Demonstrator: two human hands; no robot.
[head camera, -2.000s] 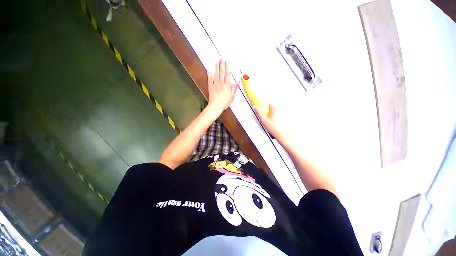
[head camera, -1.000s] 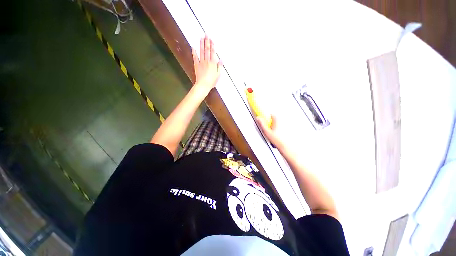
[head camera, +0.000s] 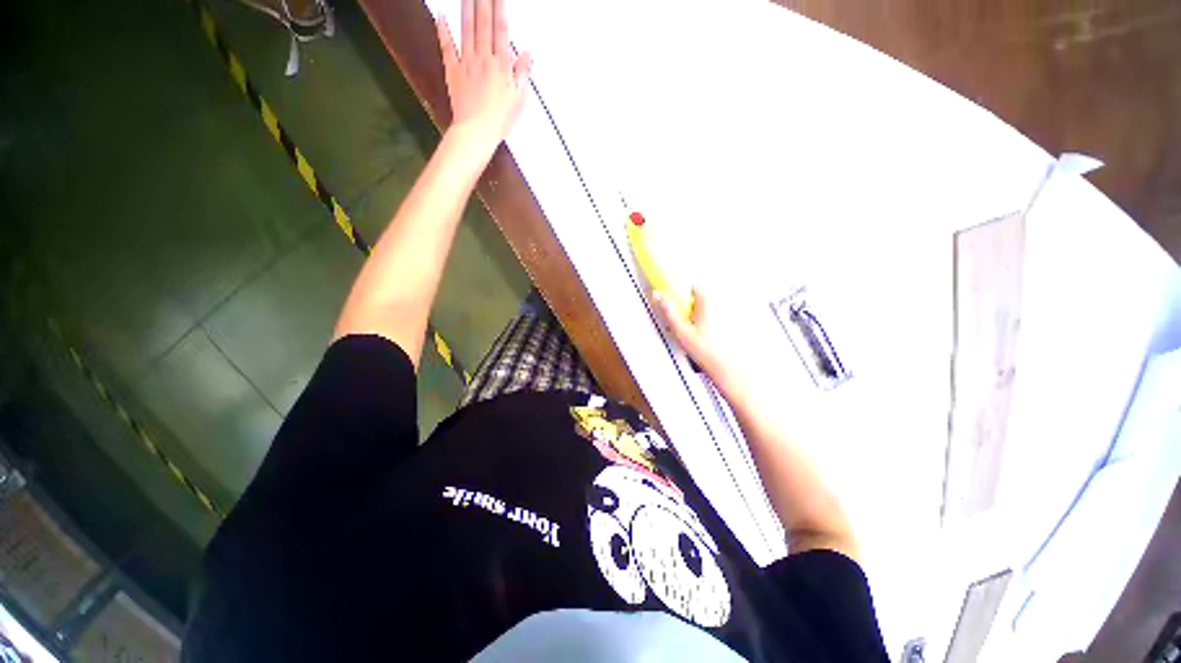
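A large bright white sheet (head camera: 725, 156) covers much of the table. White cut strips (head camera: 570, 194) run along the near table edge, with dark lines between them. My right hand (head camera: 683, 317) holds a yellow utility knife (head camera: 654, 263) by its rear part. The knife's tip, with a red spot, points up the sheet beside the dark line; the blade is too small to make out. My left hand (head camera: 482, 80) lies palm down with spread fingers on the strips at the near edge, farther up than the knife.
A cutting weight with a dark handle (head camera: 812, 339) and a long flat grey board (head camera: 980, 369) lie on the sheet. A shorter board (head camera: 978, 618) and a second handled weight (head camera: 914, 650) are at lower right. A folded sheet edge (head camera: 1101, 518) lies at far right.
My left hand has moved up along the strips, away from the knife. My right hand still holds the knife. The weight and long board appear lower in the view.
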